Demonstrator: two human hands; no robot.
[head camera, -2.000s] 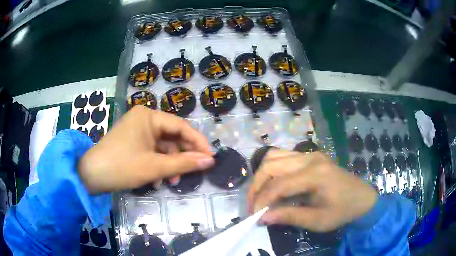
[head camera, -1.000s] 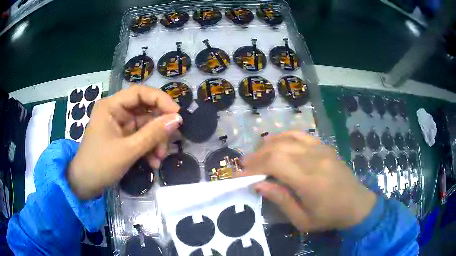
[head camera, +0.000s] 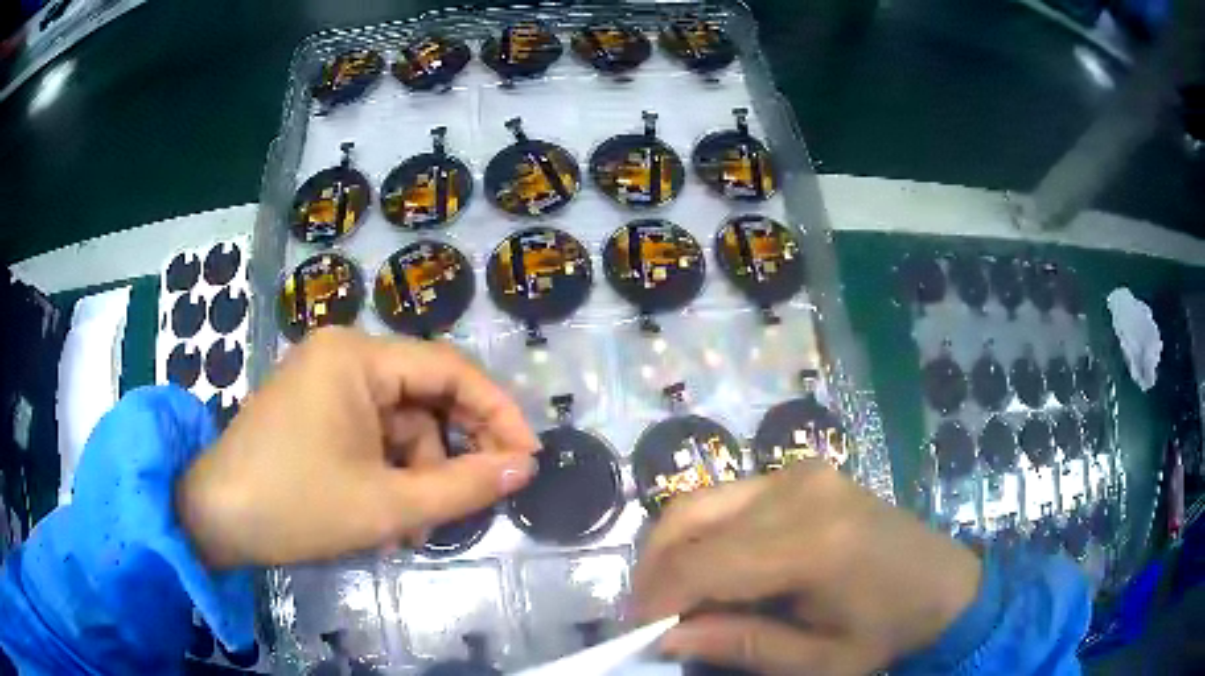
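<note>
My left hand (head camera: 377, 456) is pinched at the left edge of a black adhesive disc (head camera: 568, 482). The disc lies over a round display module in a lower row of the clear blister tray (head camera: 826, 284), its tail pointing up. My right hand (head camera: 806, 561) is shut on the white release liner sheet (head camera: 621, 650), which is tilted and mostly cut off by the bottom edge. Two modules to the right of the disc show gold circuitry (head camera: 687, 462). The module left of it is partly hidden by my left hand.
Upper tray rows hold modules with orange-gold circuitry (head camera: 539, 273). A spare sticker sheet (head camera: 205, 310) and a blank white strip (head camera: 93, 376) lie left. A second blister tray (head camera: 1011, 409) and a crumpled white tissue (head camera: 1134, 337) lie right. A white edging (head camera: 912, 209) crosses behind.
My left hand has brought the black disc down from above the tray onto the module, covering its gold circuitry. My right hand has lowered the liner sheet toward the bottom edge.
</note>
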